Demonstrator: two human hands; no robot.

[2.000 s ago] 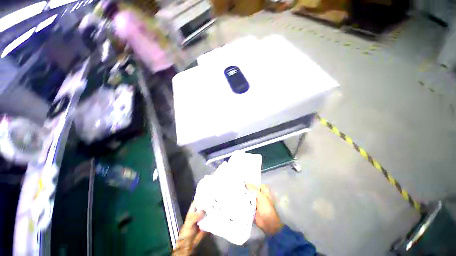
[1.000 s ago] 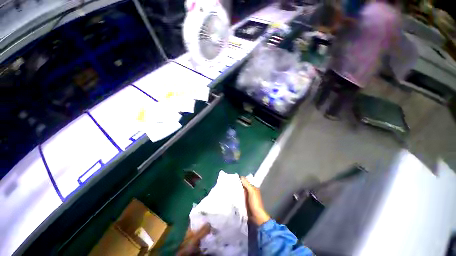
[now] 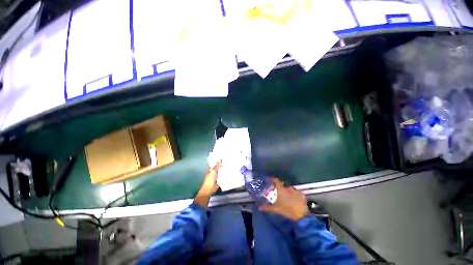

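A white cloth (image 3: 233,158) is held over the green bench (image 3: 301,134) near its front edge. My left hand (image 3: 210,182) grips the cloth's left lower side. My right hand (image 3: 288,200) is closed around a clear plastic bottle (image 3: 259,187) with a label. The bottle is tilted, with its bluish top end against or just over the cloth's right side; I cannot tell if they touch. Part of the bottle is hidden by my right hand.
An open cardboard box (image 3: 111,155) with a small item inside stands on the left. A black bin (image 3: 381,140) of plastic bottles is at the right. White papers (image 3: 205,77) overhang the bench's back. Black cables (image 3: 78,218) and tools lie at the left end.
The view has turned from the white unit to the bench. The bottle that lay on the bench is now in my right hand. The cloth is now held by my left hand alone.
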